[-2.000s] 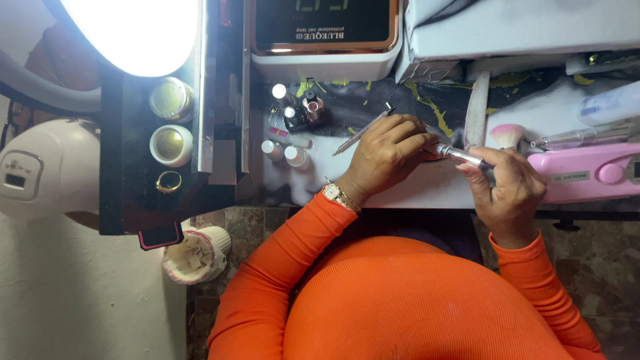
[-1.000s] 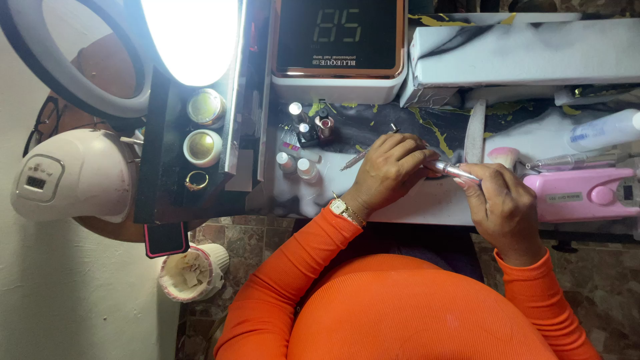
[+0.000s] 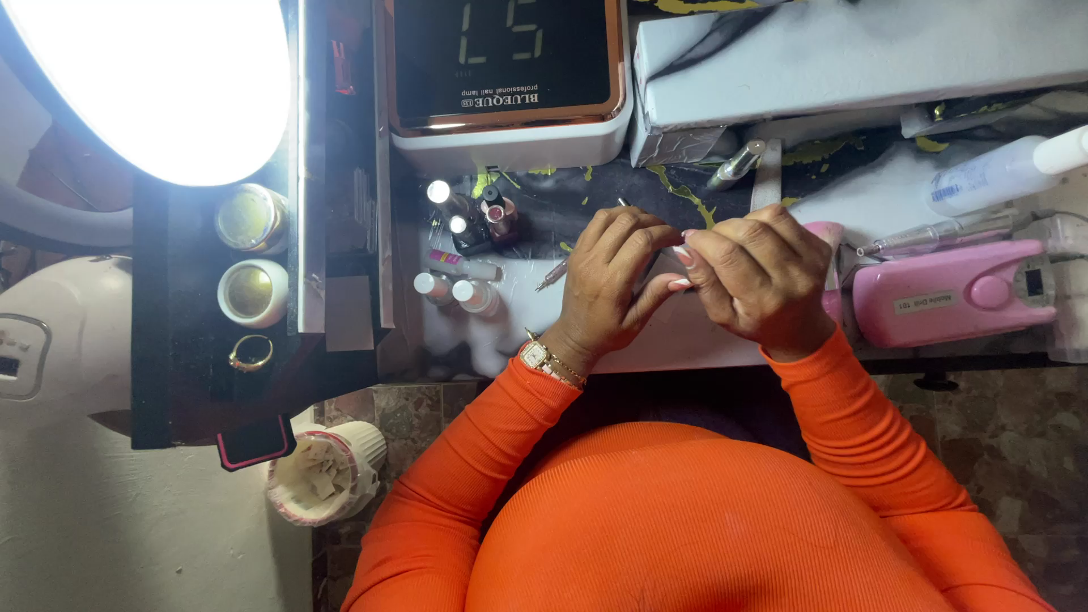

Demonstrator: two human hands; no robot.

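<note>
My left hand (image 3: 608,285), with a gold watch (image 3: 544,357) at its wrist, is over the table with curled fingers. My right hand (image 3: 756,276) meets it at the fingertips, thumb and fingers pinched near the left fingertips; whether anything small is between them cannot be told. A thin metallic pen-like tool (image 3: 554,274) shows beside my left hand, partly hidden by it; whether the hand holds it is unclear. A silver-capped tube (image 3: 737,165) lies behind my right hand, next to a nail file (image 3: 767,174). Nail polish bottles (image 3: 499,212) stand left of my left hand.
A nail lamp (image 3: 510,127) with lit digits stands at the back, beside a white marbled box (image 3: 850,68). On the right are a pink nail drill unit (image 3: 952,293) and a clear bottle (image 3: 986,174). Left are jars (image 3: 252,293), a ring (image 3: 251,353), a bright light and a waste bin (image 3: 327,476).
The silver tube-like item that was between my hands now lies behind my right hand. My right hand has moved left to my left fingertips. The lamp's digits have changed.
</note>
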